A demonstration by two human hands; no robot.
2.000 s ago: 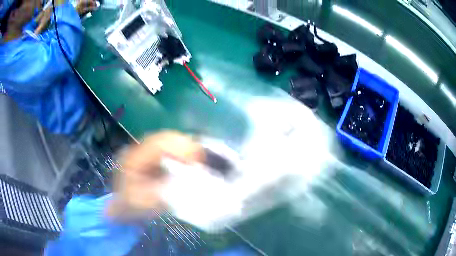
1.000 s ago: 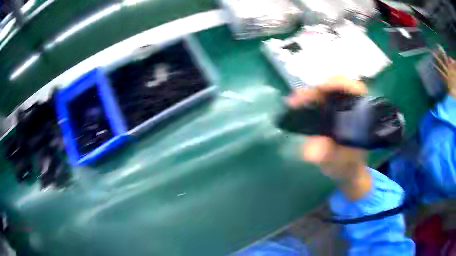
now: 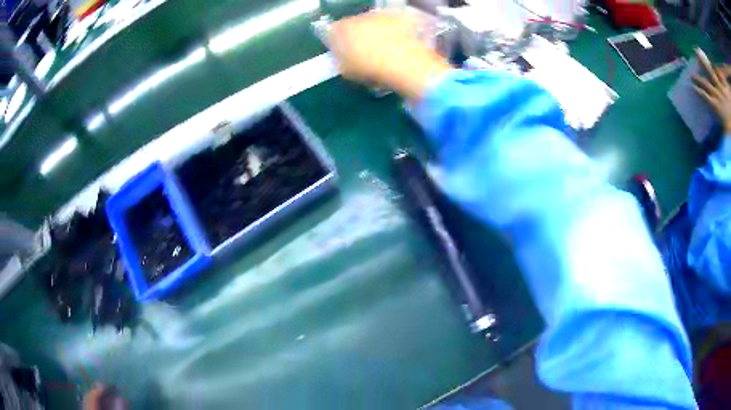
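My right hand (image 3: 385, 50) is at the top centre, at the near edge of the white plastic housings (image 3: 573, 84); its blue sleeve crosses the right half of the view. The fingers are blurred, so I cannot tell whether they grip a housing. The black electric screwdriver (image 3: 445, 236) lies on the green mat, left of my forearm. A small blurred skin-coloured patch, probably my left hand (image 3: 104, 398), is cut off by the bottom left edge; its grip is not visible.
The blue parts bin (image 3: 173, 286) stands against the larger grey bin (image 3: 276, 215), with a pile of black units (image 3: 88, 268) left of them. At the right are a dark framed panel (image 3: 648, 56), a red object (image 3: 633, 12) and another person's hand (image 3: 713, 90).
My right hand has let go of the black screwdriver, which now lies on the mat, and has moved up and left to the housings. The view has swung right since the earliest frame.
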